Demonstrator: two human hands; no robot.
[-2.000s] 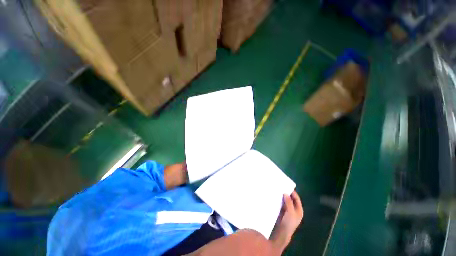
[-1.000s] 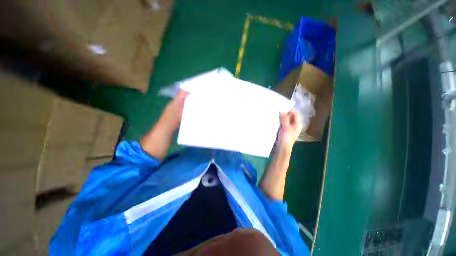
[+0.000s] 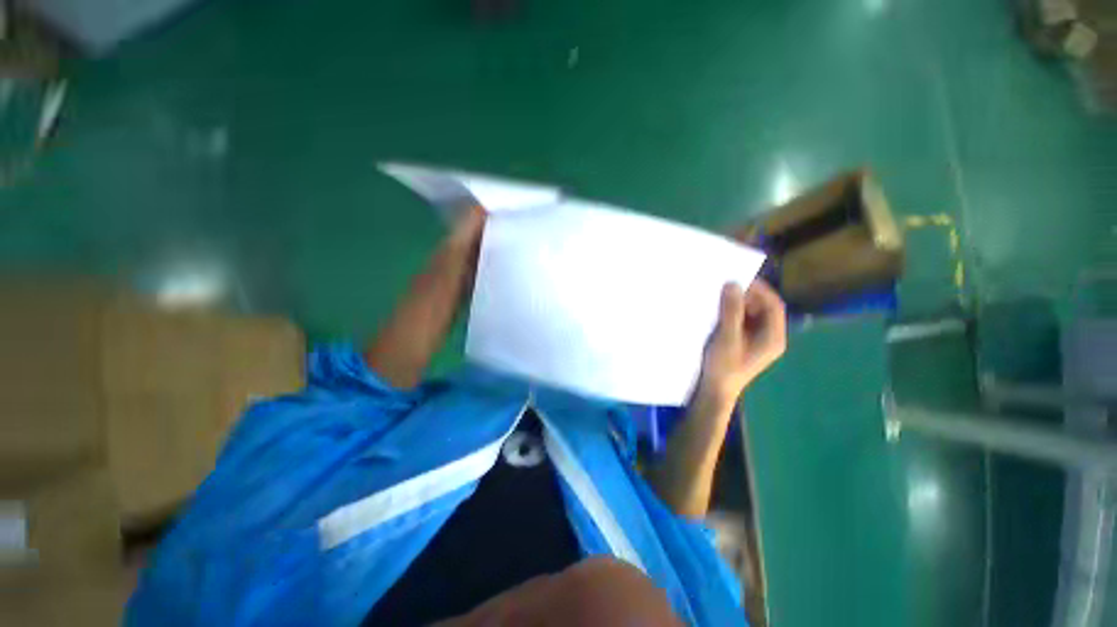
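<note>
White paper sheets are held in front of my body, the near side looking blank and overexposed. A folded or second sheet sticks out at their upper left. My left hand holds the left edge, its fingers mostly hidden behind the paper. My right hand grips the right edge, with the thumb on the near side.
Brown cartons stand at the left. An open brown box with blue beneath it is at the right, beyond my right hand. Metal frame bars are at the lower right. Green floor with yellow tape lies ahead.
The view has turned; the large cartons now lie lower left and the open box has shifted right. Both hands still hold the sheets, which stay folded together rather than spread as two seconds ago.
</note>
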